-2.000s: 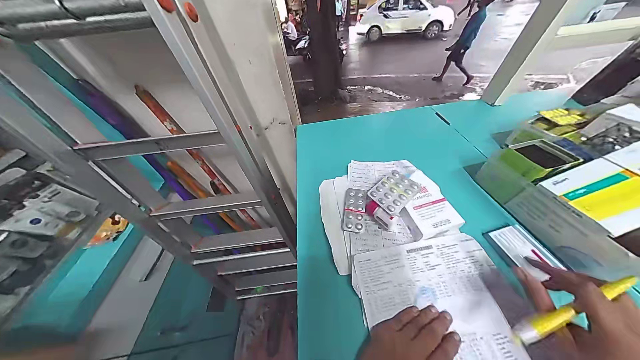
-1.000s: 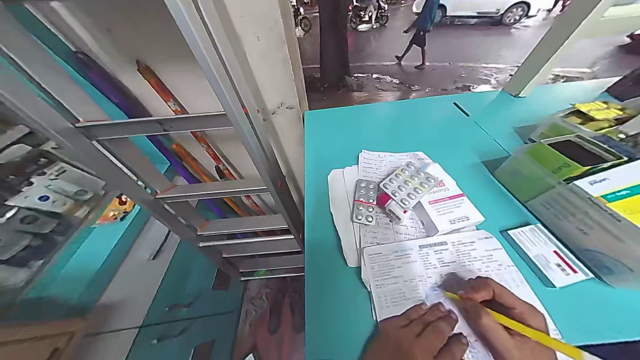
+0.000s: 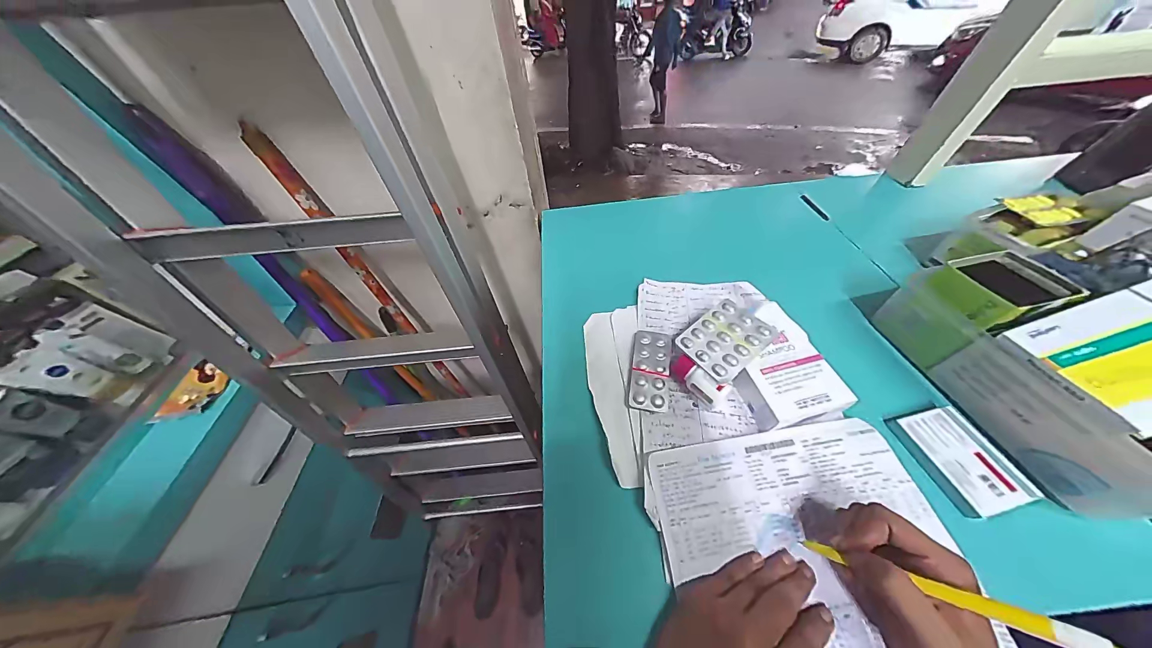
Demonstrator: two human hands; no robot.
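Observation:
My right hand (image 3: 909,571) is closed around a yellow pen (image 3: 972,598), its tip on the printed paper sheet (image 3: 720,486) near a bluish stamp mark. Flat on the lower part of that sheet lies my left hand (image 3: 747,603), fingers slightly apart, holding nothing. Above the sheet, more papers (image 3: 607,396) lie beneath a small blister pack (image 3: 650,369), a larger blister pack (image 3: 727,340) and a white shampoo box (image 3: 801,373). A small red-and-white item (image 3: 700,382) is partly hidden under the larger blister pack. A white carton (image 3: 967,463) with a red stripe lies to the right.
A translucent bin (image 3: 981,387) of medicine boxes stands at the right of the teal counter (image 3: 711,234). An aluminium ladder (image 3: 387,351) leans at the left. Beyond the counter are a tree trunk (image 3: 592,81), a person (image 3: 664,54) and a white car (image 3: 886,27) on a wet street.
My right hand, over the counter's right side two seconds ago, has come left onto the sheet with the yellow pen. My left hand stays on the sheet.

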